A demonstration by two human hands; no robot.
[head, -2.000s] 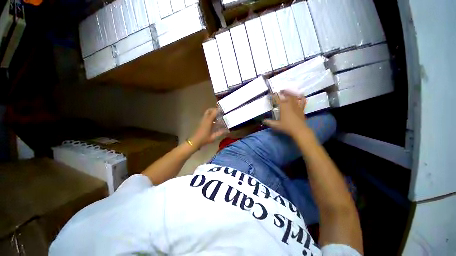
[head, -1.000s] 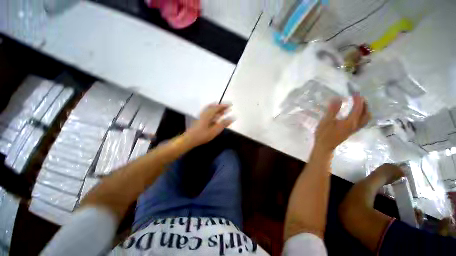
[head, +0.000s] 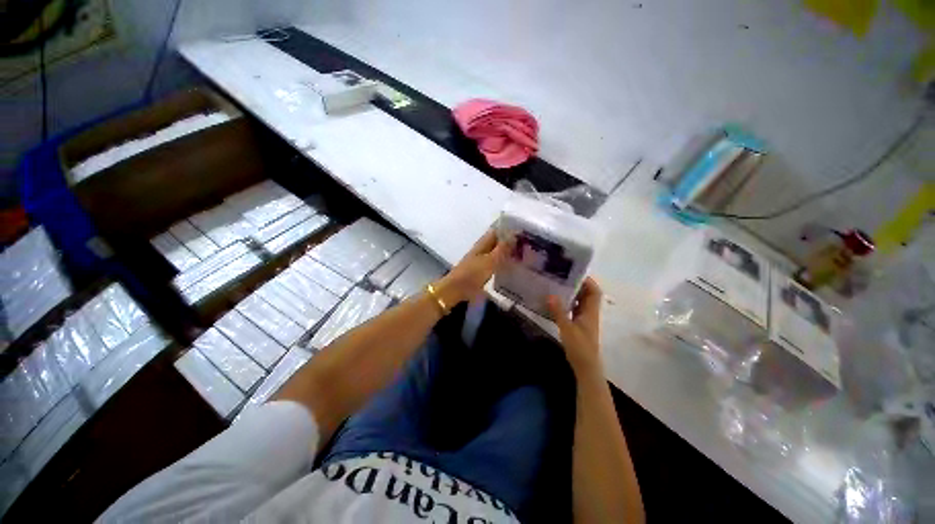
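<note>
A white retail box [head: 541, 258] with a dark purple product photo is held up over the bench's front edge. My left hand [head: 474, 268] grips its left side. My right hand [head: 580, 315] grips its lower right corner. Crinkled clear film shows behind the top of the box. Whether the box is inside film I cannot tell. More retail boxes [head: 730, 268] with photos stand at the right on the bench, with loose clear film bags [head: 754, 420] around and in front of them.
Cartons of wrapped boxes [head: 272, 319] stand left of my legs. A blue crate [head: 64, 194] is at the far left. On the white bench [head: 400, 194] lie a pink cloth [head: 498, 131] and a small white box [head: 347, 92]. A light blue stand [head: 715, 174] and red-capped bottle [head: 849, 248] are by the wall.
My hands were at the carton, then apart over the bench; now both hold a retail box. The view has swung to the bench and cartons. The other person's arm at the right is out of view.
</note>
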